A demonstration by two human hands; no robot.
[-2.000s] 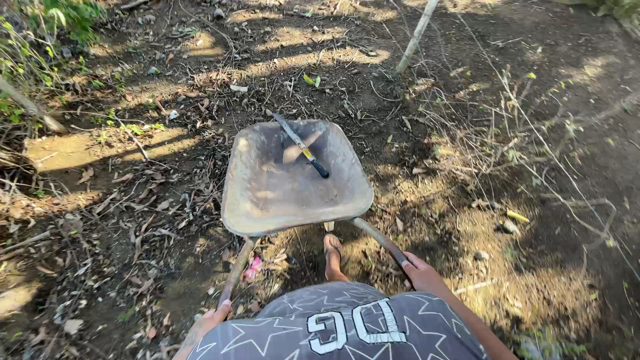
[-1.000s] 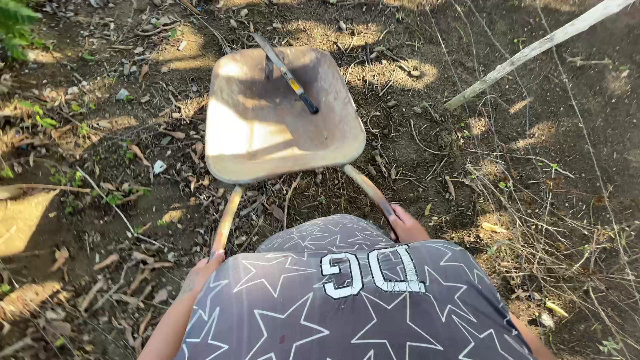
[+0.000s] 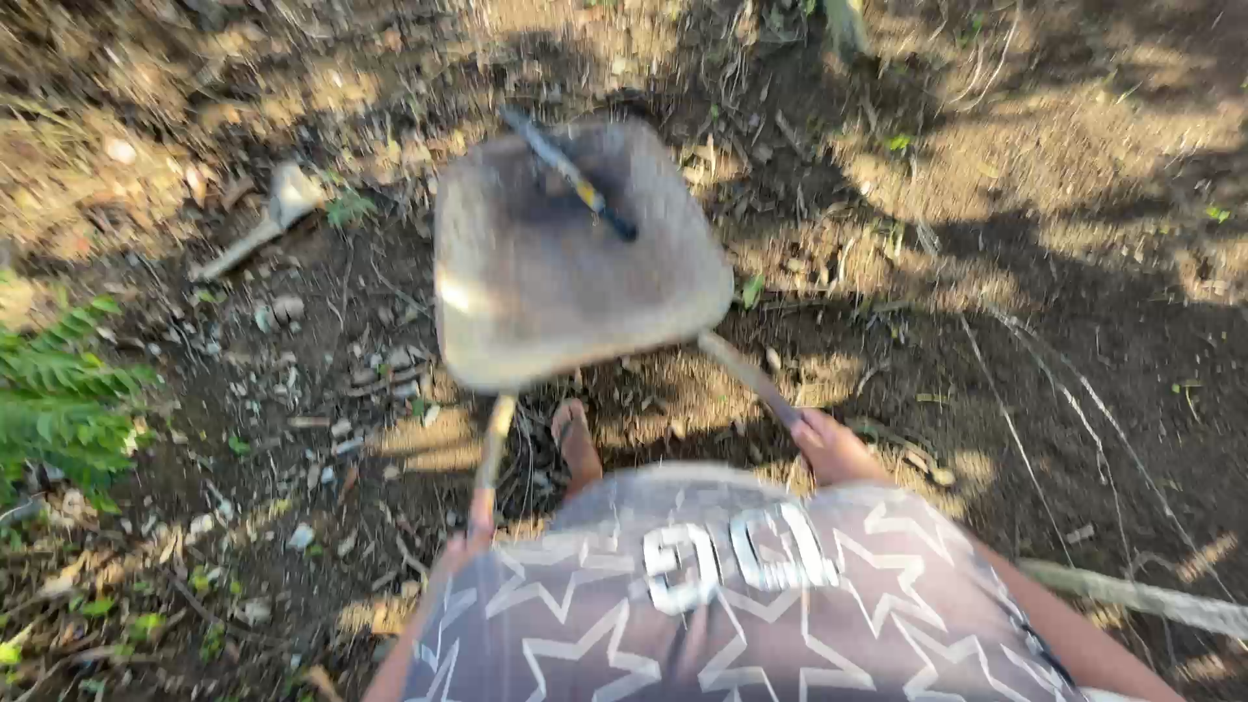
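Note:
A worn wheelbarrow (image 3: 585,283) lies before me with its tray facing up. My left hand (image 3: 468,541) is closed around the left handle (image 3: 494,444), partly hidden by my shirt. The right handle (image 3: 746,370) is gripped near its end by my right hand (image 3: 837,448). In the far part of the tray, a long-bladed tool, probably a machete (image 3: 570,175), rests diagonally, its dark handle toward the right and nearer me. Motion blurs its outline. The wheel is hidden under the tray.
My sandaled foot (image 3: 573,429) is behind the tray. Dry leaves and twigs litter the dirt. Green leafy plants (image 3: 68,390) grow at left, and a pale forked piece (image 3: 268,219) lies beyond them. A pole (image 3: 1141,595) is at lower right; a post or trunk (image 3: 846,29) stands ahead.
The wheelbarrow has moved forward over the ground, with both hands still on its handles. The pale pole, earlier ahead on the right, is now beside me at lower right.

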